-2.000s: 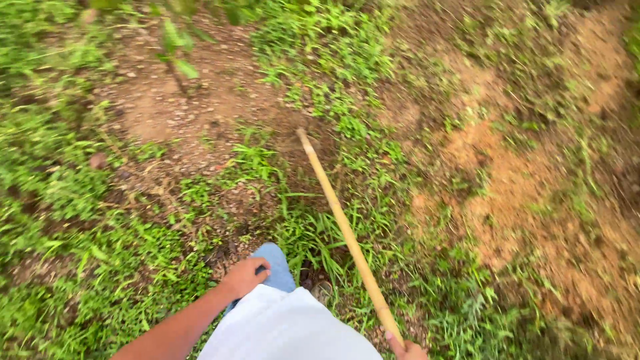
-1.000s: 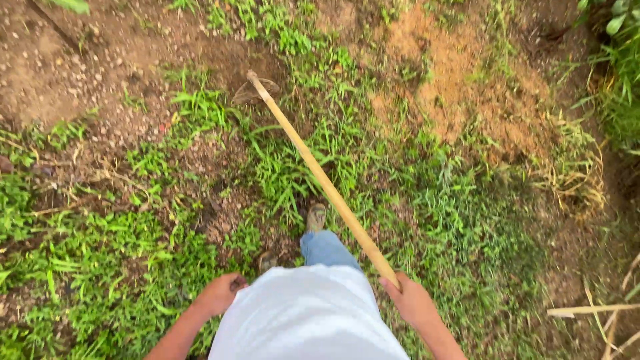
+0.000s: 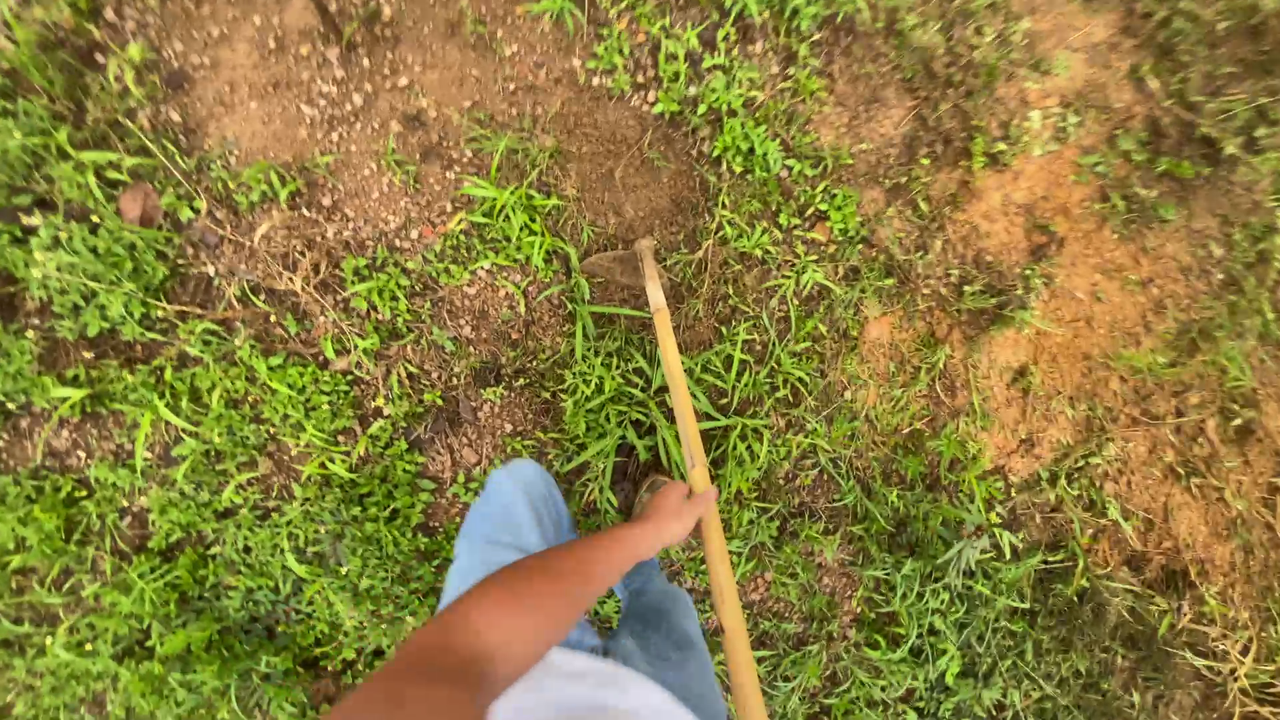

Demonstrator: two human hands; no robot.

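A long-handled hoe with a pale wooden or bamboo handle [image 3: 685,400] runs from the bottom edge up to the middle of the view. Its metal blade [image 3: 612,267] rests at the soil among grass, partly hidden by leaves. My left hand [image 3: 675,515] is closed around the handle about midway, just in front of my jeans. My right hand is out of the frame; the handle's lower end leaves the view at the bottom.
Beneath the hand shows part of a shoe [image 3: 650,492]. Grass and weeds [image 3: 250,420] surround my legs. Pebbly brown soil [image 3: 400,70] lies ahead, with a dry leaf [image 3: 140,204] at the left. Orange bare earth [image 3: 1060,300] extends on the right.
My left hand, holding no handle in the earlier frames, now grips the hoe handle. My right hand, on the handle before, has dropped out of view.
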